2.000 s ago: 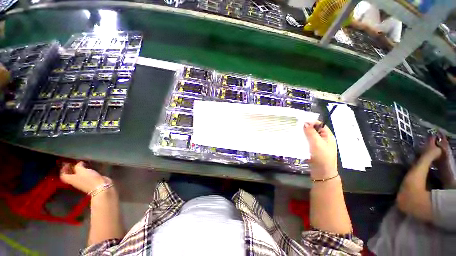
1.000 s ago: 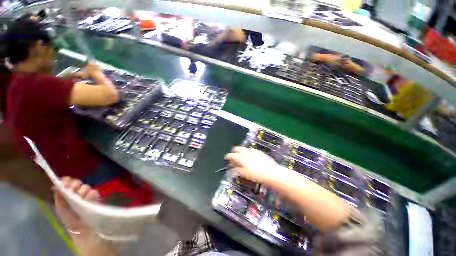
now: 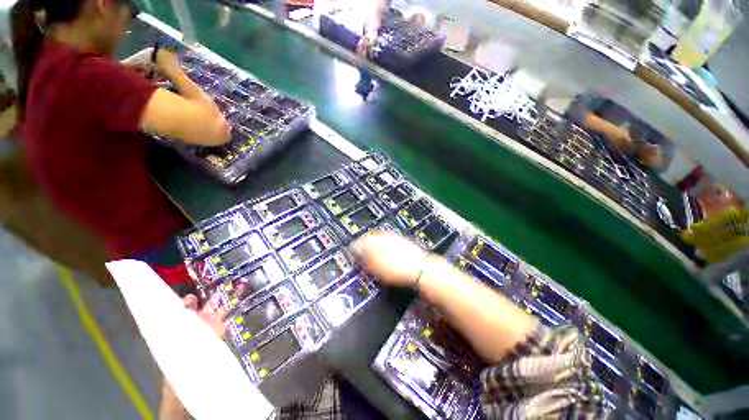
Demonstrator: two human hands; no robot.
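Observation:
A clear blister tray [image 3: 283, 246] of dark modules with yellow and red spots lies in front of me, tilted across the view. My left hand [image 3: 212, 310] holds a white sheet [image 3: 181, 344] that hangs off the tray's left side; its fingers are at the tray's near left edge. The sheet hides most of that hand. My right hand [image 3: 390, 257] is at the tray's right part, blurred, fingertips unclear. No tool shows in it. My right forearm crosses a second module tray [image 3: 423, 365] at lower right.
A person in a dark red top works at left over a stacked tray [image 3: 246, 152]. The green conveyor [image 3: 493, 205] runs beyond the trays behind a pale rail [image 3: 337, 139]. White frames [image 3: 493, 94] and other workers' hands are across it. A yellow basket [image 3: 723, 238] is far right.
The view has swung left. The module tray has shifted right, away from the neighbour's tray and close to the second tray. Both hands are now at it; my left hand brought the sheet along.

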